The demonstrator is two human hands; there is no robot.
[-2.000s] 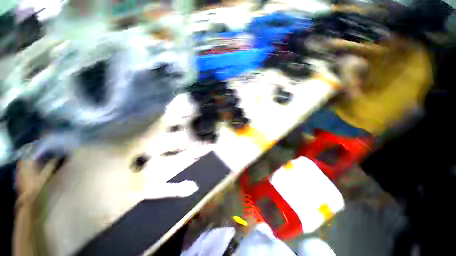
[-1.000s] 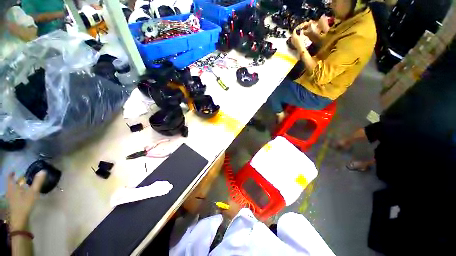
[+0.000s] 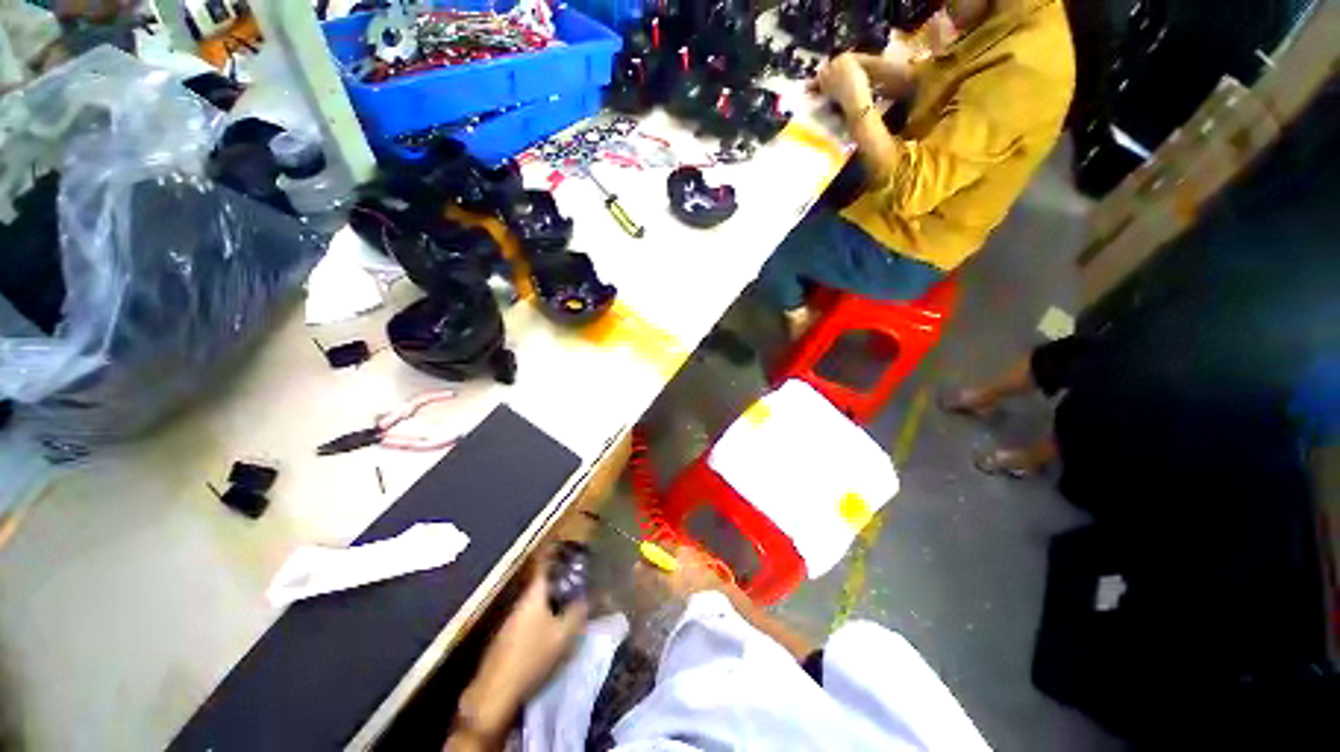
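My left hand point(image 3: 526, 642), with a band at the wrist, is low in front of the bench edge and is shut on a small glossy black camera head point(image 3: 567, 577). My right hand point(image 3: 697, 576) is over my lap, small and partly blurred, around the yellow-handled screwdriver point(image 3: 658, 555); its thin shaft points up-left toward the camera head, not touching it. A white cloth point(image 3: 375, 563) lies across the black mat point(image 3: 397, 588). The fingers of both hands are unclear.
Pink-handled nippers point(image 3: 385, 438) and small black blocks point(image 3: 246, 488) lie on the bench. Black housings point(image 3: 448, 331), a clear plastic bag point(image 3: 191, 294) and a blue bin point(image 3: 507, 74) are beyond. Red stools point(image 3: 882, 345) and a seated person in yellow point(image 3: 970, 147) are at the right.
My left hand has moved from the far left of the bench to over my lap, with a black camera head in it. The view has shifted slightly; the earliest frame is blurred.
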